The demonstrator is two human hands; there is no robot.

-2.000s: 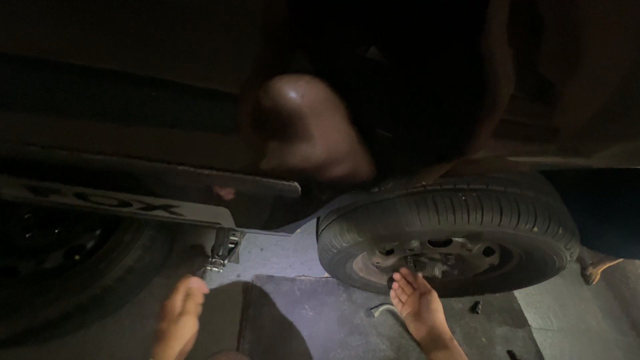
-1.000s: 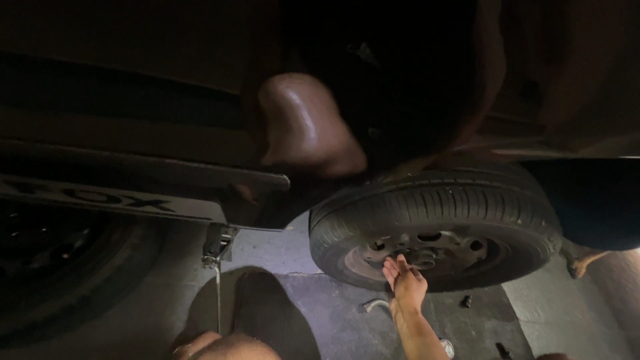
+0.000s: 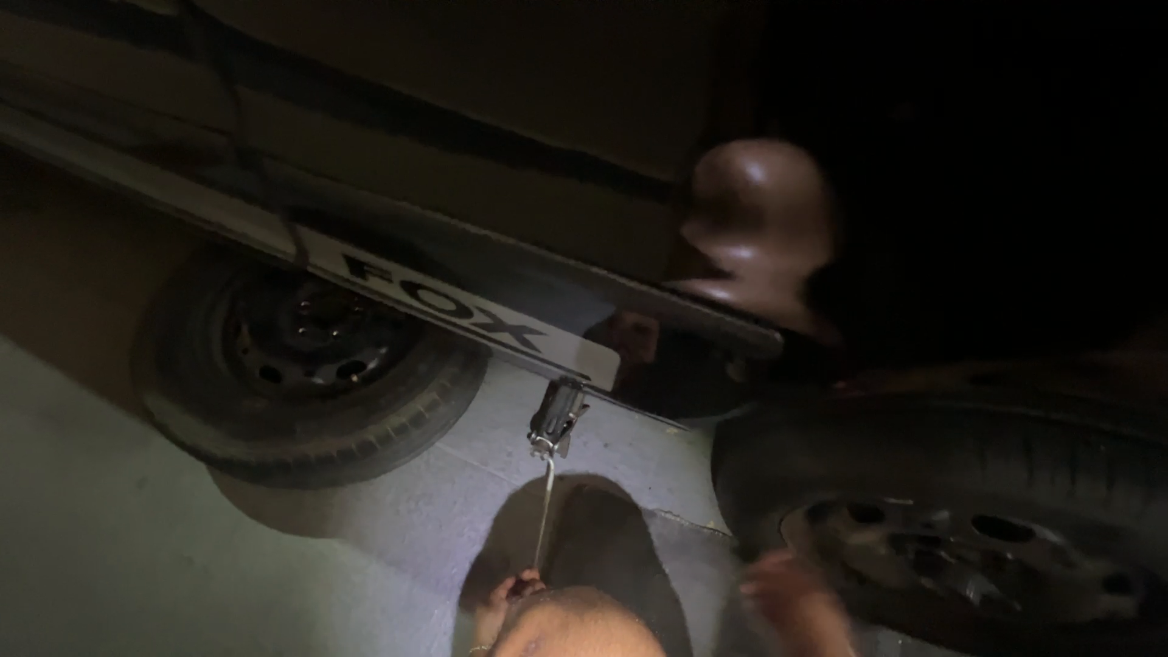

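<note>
My left hand [image 3: 502, 602] is closed around the lower end of a thin metal crank rod [image 3: 546, 520], partly hidden behind my knee [image 3: 579, 625]. The rod's upper end meets a car jack [image 3: 557, 415], which stands under the sill of a dark car. My right hand [image 3: 792, 598] is blurred, beside the left edge of the mounted wheel's steel rim [image 3: 967, 557]; whether it touches the wheel cannot be told, and no held object shows in it.
A second wheel [image 3: 315, 365] lies under the car at the left, its rim facing up. The car's side skirt [image 3: 584, 356] bears a model name and runs above the jack. Grey floor [image 3: 347, 557] spreads below, with dark shadows on it.
My left hand, seen apart from the rod two seconds ago, is now on it. My right hand has left the wheel's hub area for the rim's left side. The view has swung left.
</note>
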